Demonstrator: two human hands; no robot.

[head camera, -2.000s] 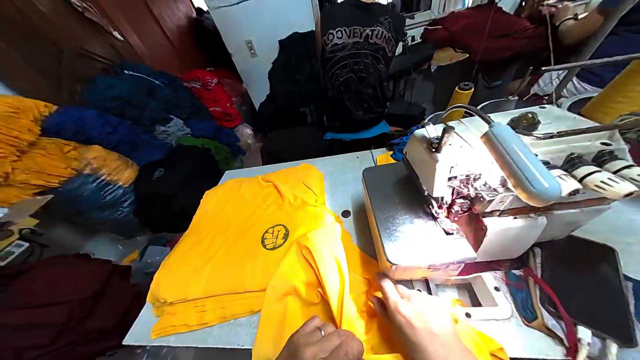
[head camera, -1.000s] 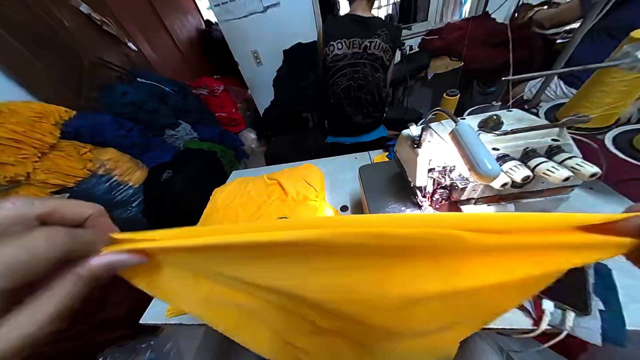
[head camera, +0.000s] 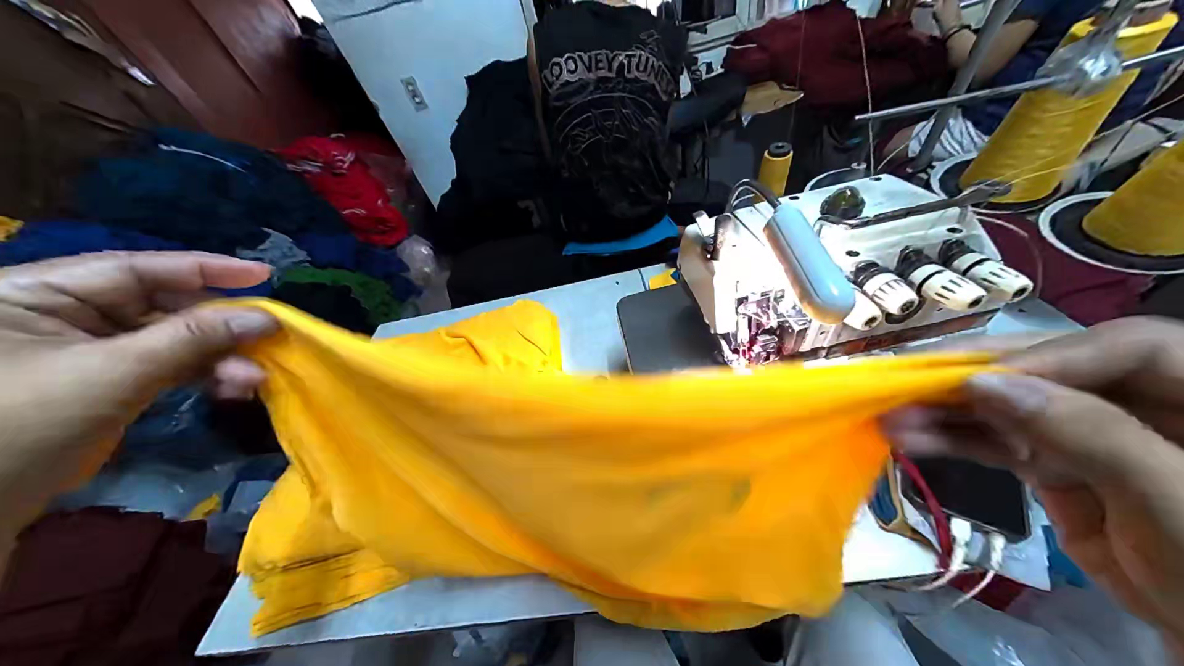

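Observation:
A yellow fabric garment piece (head camera: pixel 573 472) hangs between my two hands, its upper edge sagging slightly. At the left, my left hand (head camera: pixel 139 342) pinches one upper corner between thumb and fingers, the index finger raised. On the right, my right hand (head camera: pixel 1082 425) grips the other end and looks blurred. Behind the held cloth, a stack of folded yellow garments (head camera: pixel 314 573) lies on the white table (head camera: pixel 518 601), partly hidden. Beyond it to the right stands an overlock sewing machine (head camera: pixel 832 250) with its lamp lit.
Large yellow thread cones (head camera: pixel 1054 120) stand at the upper right. A dark phone (head camera: pixel 971 499) and white cables (head camera: pixel 980 555) lie at the table's right. Piles of dark and red clothes (head camera: pixel 342 185) fill the left. A person in a black printed shirt (head camera: pixel 606 120) sits beyond the table.
Two seconds ago both hands were low on yellow cloth near the machine. The cloth then came up, stretched taut between them; now it sags and the hands are closer together.

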